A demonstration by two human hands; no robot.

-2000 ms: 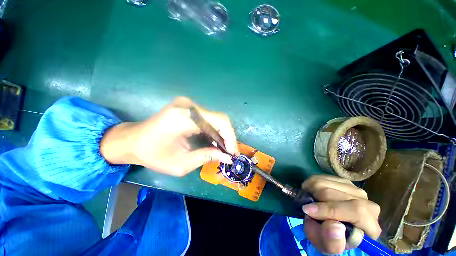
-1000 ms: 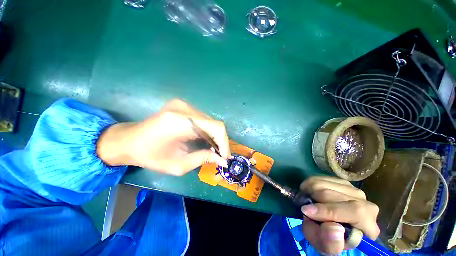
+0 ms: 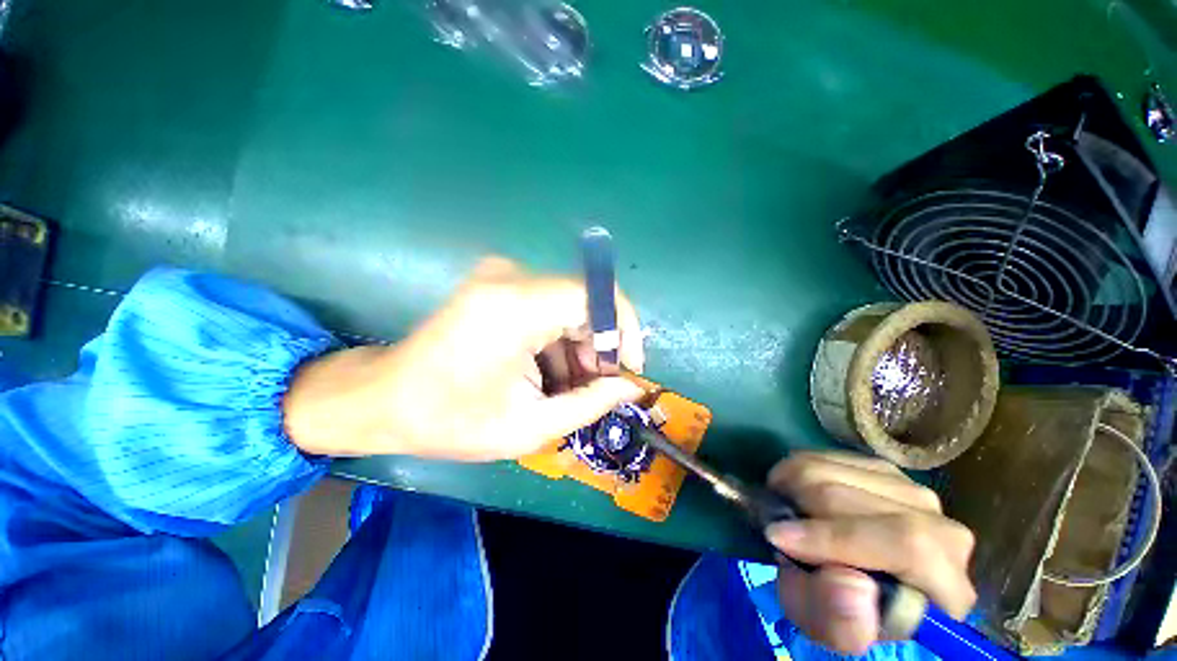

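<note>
The orange soldering fixture (image 3: 671, 484) lies near the bench's front edge with the round silvery-dark workpiece (image 3: 616, 440) in its seat. My left hand (image 3: 478, 362) holds the slim dark tweezers (image 3: 600, 284) nearly upright at the workpiece's far side; my fingers hide their points. My right hand (image 3: 871, 542) holds the soldering iron (image 3: 704, 474) like a pen by its dark collar and blue handle. The iron's tip is at the right side of the workpiece; whether it touches is too small to tell.
A tan-brown dross pot (image 3: 968, 422) with shiny bits stands right of the fixture. Behind it is a black fan (image 3: 1007, 258) with a spiral guard, beside it a worn brown box (image 3: 1033, 491) with a pale hoop. Clear round pieces (image 3: 683, 49) lie at the back.
The tweezers have swung from slanting left to nearly upright, and my left hand has turned and shifted slightly right. The iron stays at the workpiece with little movement.
</note>
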